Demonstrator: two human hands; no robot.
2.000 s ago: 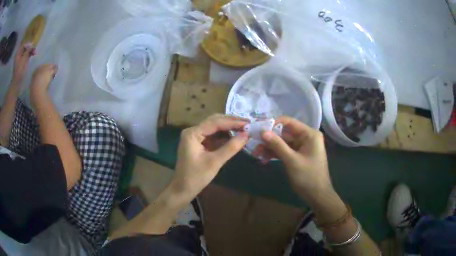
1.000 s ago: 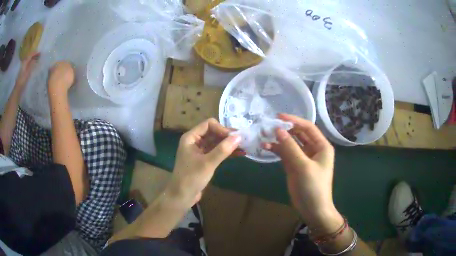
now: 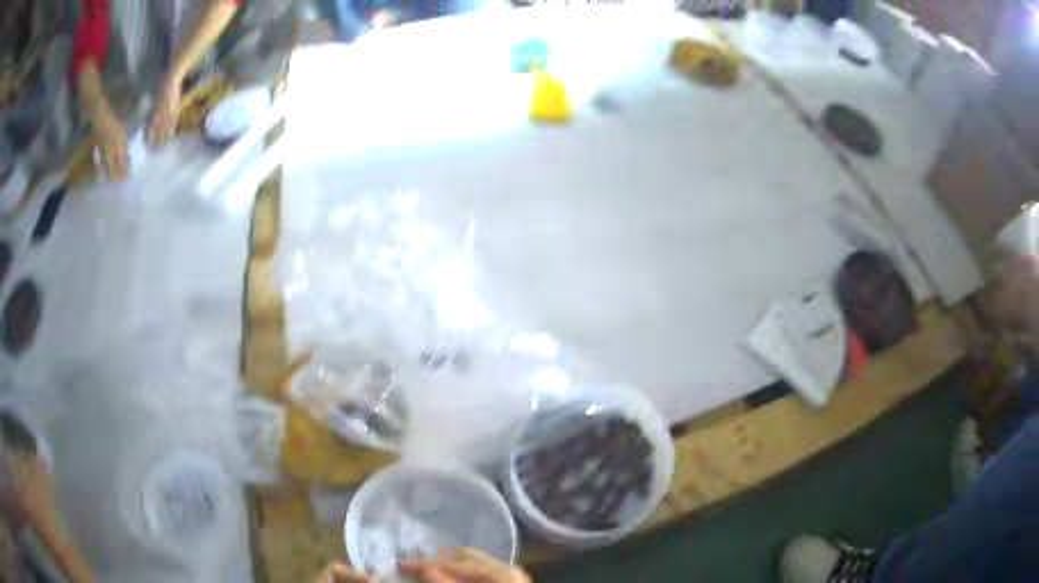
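Observation:
The view is blurred and my hands are cut off by the bottom edge. Only fingertips of my left hand (image 3: 342, 574) show, at the lower left rim of the round white tub. The fingers of my right hand (image 3: 469, 565) lie over the tub's near side. Something pale is between the hands, too blurred to tell if either holds it. The round translucent tub (image 3: 488, 501) has white pieces (image 3: 412, 528) inside. Right beside it stands a white tub (image 3: 661, 461) full of small dark brown blocks (image 3: 587, 469).
A yellow housing (image 3: 313, 453) lies behind the tub under a shiny clear bag (image 3: 393, 268). White sheets (image 3: 798, 342) and a dark round cover (image 3: 875, 298) lie at right. A white round housing (image 3: 186, 495) is at left. Other people's hands (image 3: 112, 150) and a blue-clad leg (image 3: 963, 501) show around the table.
The view has tilted up and swung right, showing much more of the table. My hands and both tubs now appear lower, with my hands mostly out of the picture.

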